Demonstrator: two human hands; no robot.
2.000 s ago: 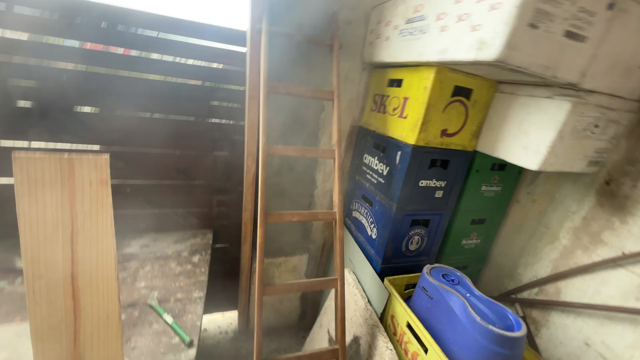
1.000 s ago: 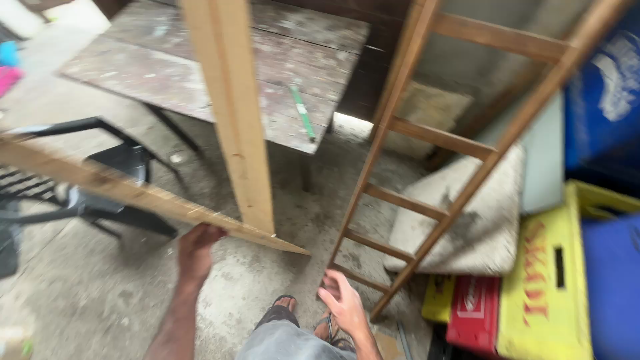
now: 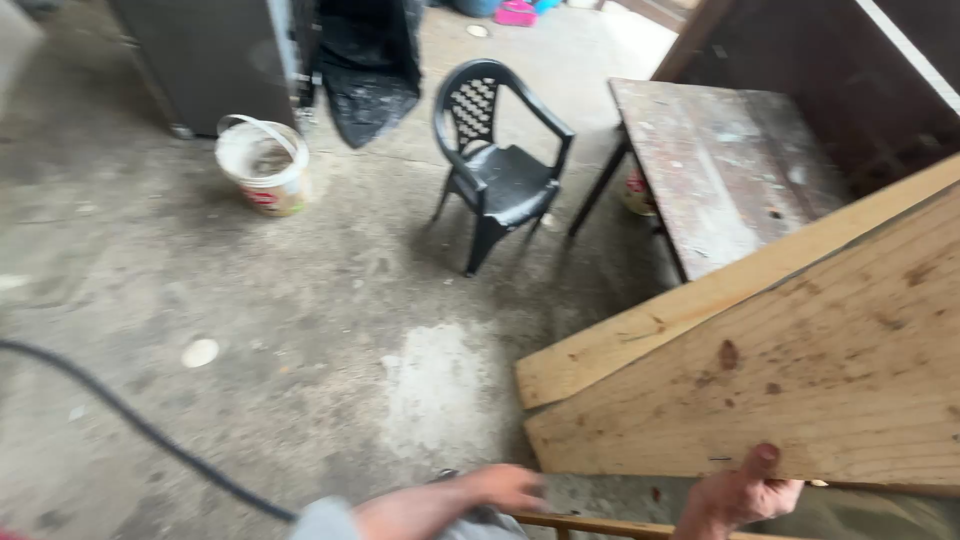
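Two wooden boards, one a broad knotty plank (image 3: 757, 375) and the other a narrower plank (image 3: 675, 300) just behind it, slant up to the right edge. My right hand (image 3: 742, 491) grips the lower edge of the broad plank, thumb on its face near a nail. My left hand (image 3: 506, 487) is at the bottom centre, blurred, left of the planks' near ends, with nothing seen in it. A strip of wooden ladder (image 3: 600, 523) shows below the planks, along the bottom edge.
Beyond the planks stands a paint-stained table (image 3: 720, 172). A dark plastic armchair (image 3: 510, 176) is left of it. Farther left is a white bucket (image 3: 262, 165) beside a dark cabinet-like appliance (image 3: 210, 67). A black hose (image 3: 142, 427) crosses the concrete floor at lower left.
The view has swung left, away from the crates. A second before, one board stood upright and another slanted by my left hand; now both lie close together at the right, with my right hand on one.
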